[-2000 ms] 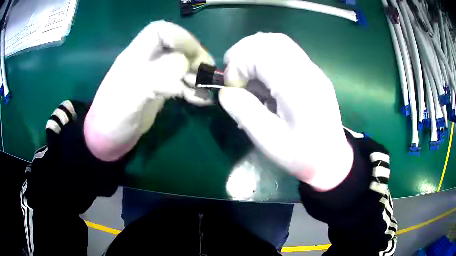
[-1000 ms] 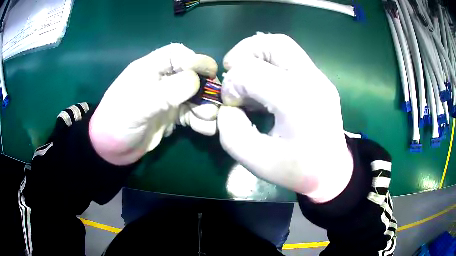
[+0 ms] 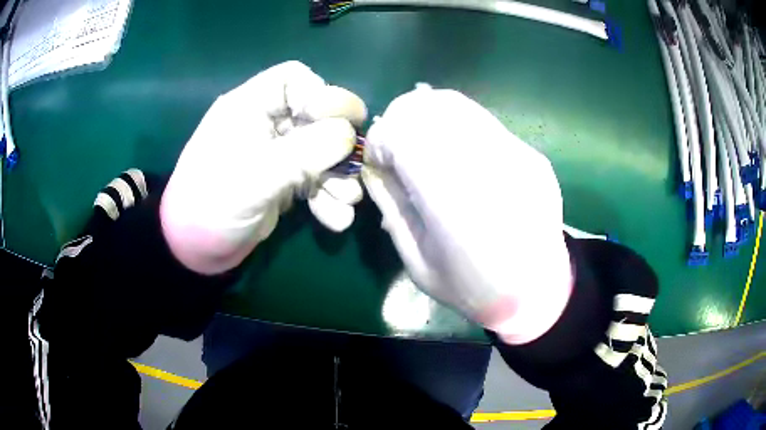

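My left hand (image 3: 269, 159), in a white glove, is closed with thumb and fingers pinched together, hiding the black connector housing seen earlier. Coloured wires (image 3: 358, 154) show in the small gap between my two hands. My right hand (image 3: 470, 201), also gloved, is closed around the wires, with its fingertips almost touching my left fingertips. A short white piece of the cable (image 3: 579, 233) with a bit of blue at its end shows beside my right wrist. The rest of the cable is hidden by my right hand.
A white cable (image 3: 495, 8) with a black connector at left and a blue connector (image 3: 614, 34) at right lies at the top. A pile of white cables (image 3: 693, 134) with blue ends lies at the right. A printed sheet (image 3: 71, 38) and a thin cable (image 3: 7, 109) lie at the left.
My left fingers have closed over the black housing, which showed earlier. My right hand has rolled over, its fingers curled closer together and its top lower. Fewer wires show between the hands.
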